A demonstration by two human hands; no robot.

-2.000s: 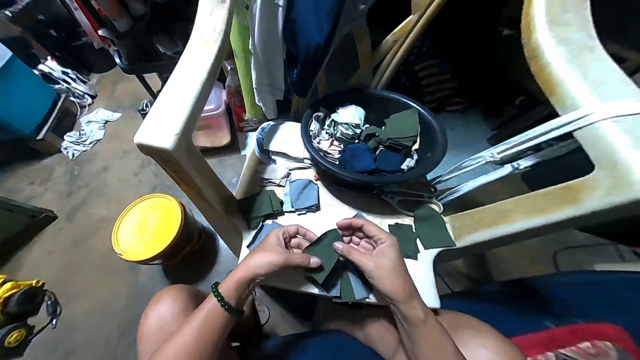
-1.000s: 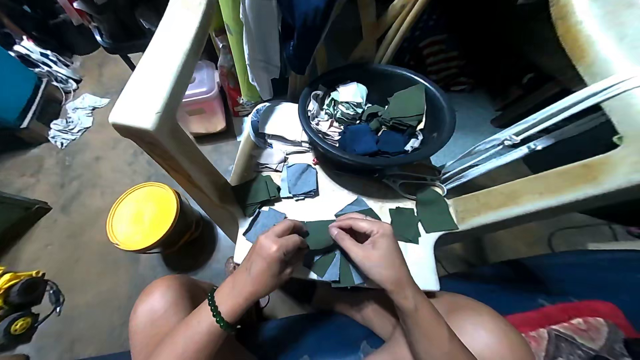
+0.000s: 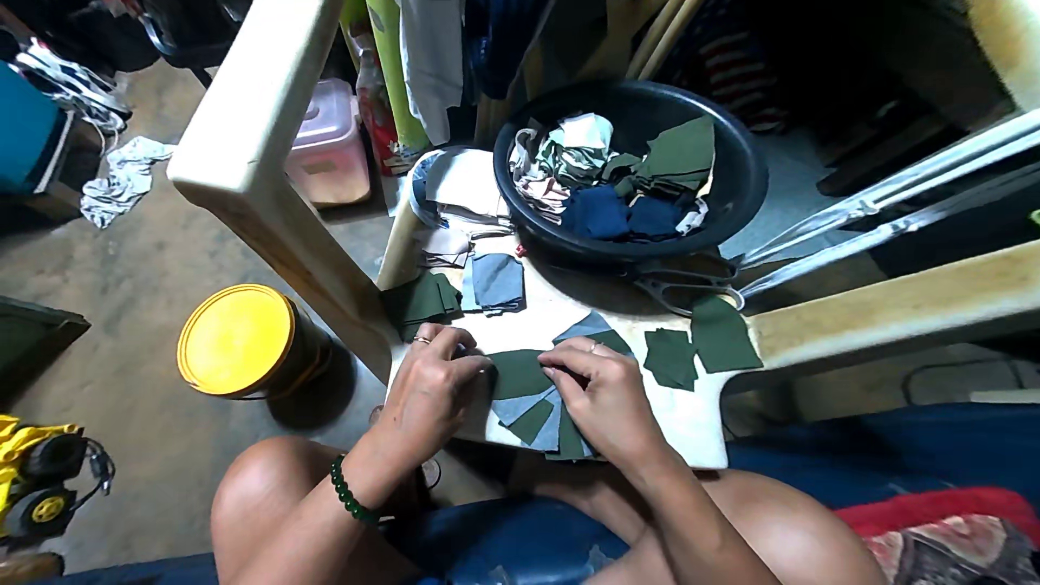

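Observation:
Between my two hands lies a dark green cloth piece, pinched at its left end by my left hand and at its right end by my right hand. Under and in front of it, grey and green fabric pieces fan out on the white plastic chair seat. Behind my right hand shows a grey piece. More green pieces lie to the right. Green pieces and a grey-blue stack lie behind my left hand.
A black basin of cloth scraps stands at the seat's back, with scissors by its front. Pale cloth stacks lie left of it. The chair's armrests flank the seat. A yellow-lidded bucket and a toy vehicle are on the floor.
The green piece, held raised and tilted two seconds ago, is now lower and spread flat between my hands. My hands have moved farther apart.

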